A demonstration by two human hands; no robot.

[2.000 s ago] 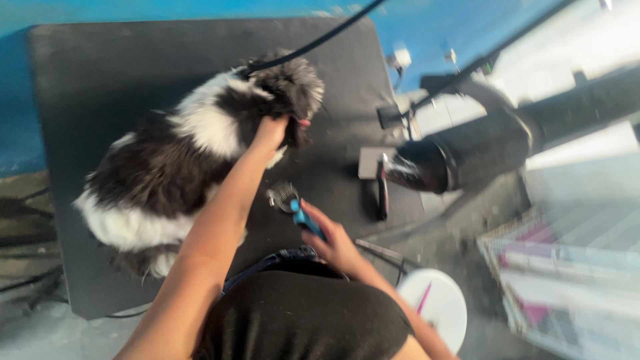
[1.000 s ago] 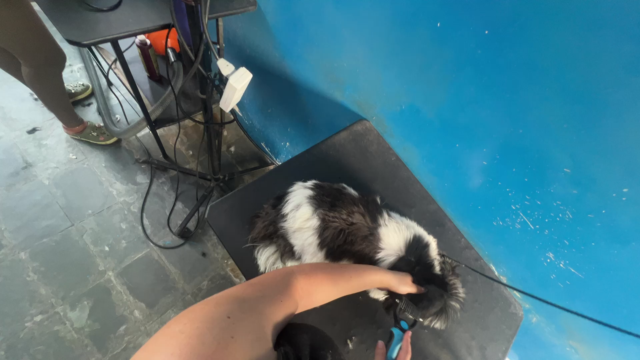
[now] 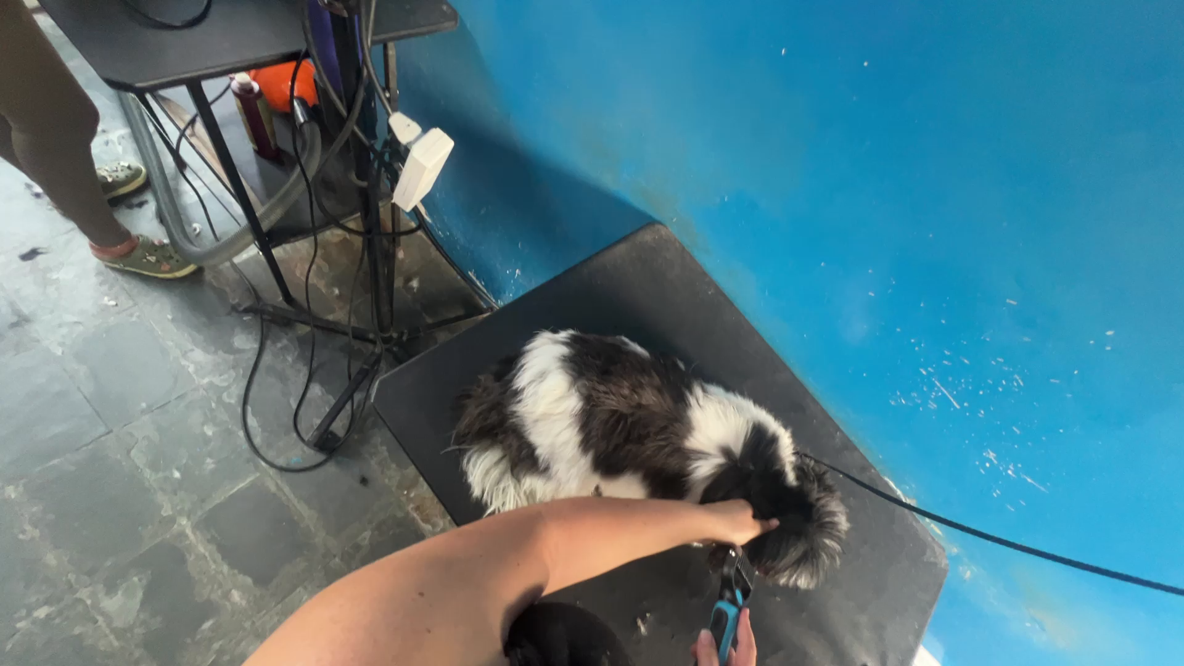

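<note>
A black and white long-haired dog [image 3: 620,407] is on a black grooming table [image 3: 666,287], its head towards the lower right. My left arm reaches across in front of its body, and my left hand [image 3: 740,523] holds the side of its head, the fingertips partly hidden in dark fur. Below the head, my right hand [image 3: 726,643] grips a blue and black grooming tool [image 3: 728,606] that looks like a hair clipper. The tool's head is up beside the dog's face, close under my left hand; whether it touches fur cannot be told.
A dark cord [image 3: 980,535] runs from the dog's neck to the right. A blue wall [image 3: 925,231] borders the table. At upper left are another black table [image 3: 240,42], hanging cables, a white adapter [image 3: 424,168], a grey hose [image 3: 217,250] and a person's legs [image 3: 55,139].
The view has swung strongly since the oldest frame. The blue tool, lower and apart from the dog's head then, is now close beside its face. My left hand stays at the head.
</note>
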